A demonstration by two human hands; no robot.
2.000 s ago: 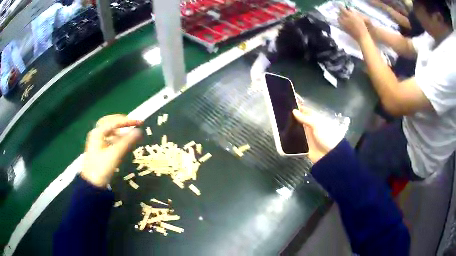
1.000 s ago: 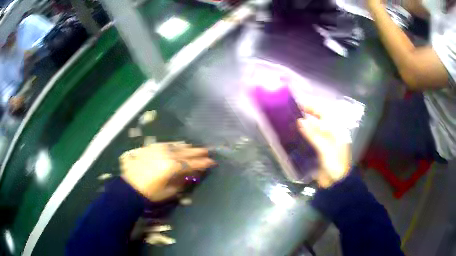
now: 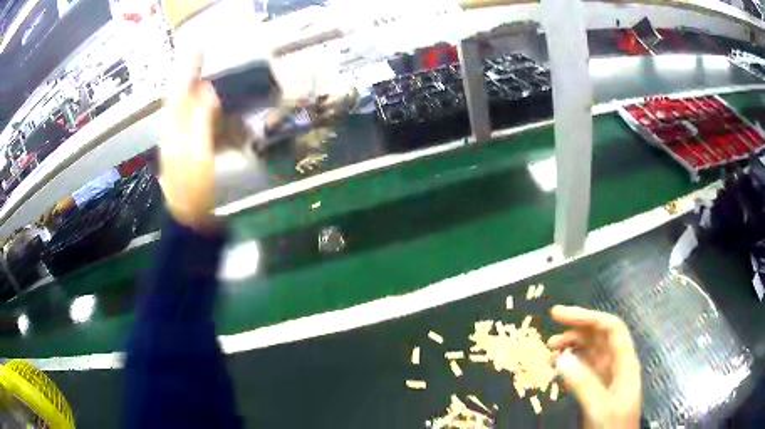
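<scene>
My left hand (image 3: 191, 142) is raised at the upper left, blurred, reaching across the green belt. It holds a dark, phone-sized rectangular piece (image 3: 245, 88) by its left side; its finer detail is blurred. My right hand (image 3: 602, 360) is at the lower right, fingers bent and apart, beside the heap of small cream strips (image 3: 516, 356). I see nothing held in it. Several strips lie loose around the heap. A smaller cluster of strips (image 3: 461, 415) is partly cut off by the bottom edge.
A white rail (image 3: 403, 306) and a white post (image 3: 570, 134) stand between bench and green belt (image 3: 419, 218). A red tray (image 3: 700, 130) lies on the belt. A glaring clear ribbed sheet (image 3: 671, 327), a black bundle (image 3: 738, 218), a yellow fan (image 3: 33, 394) and far black trays (image 3: 419, 96) also show.
The view has swung left. The phone-like piece has gone from my right hand to my left, which has moved up and across the belt. My right hand is now beside the heap.
</scene>
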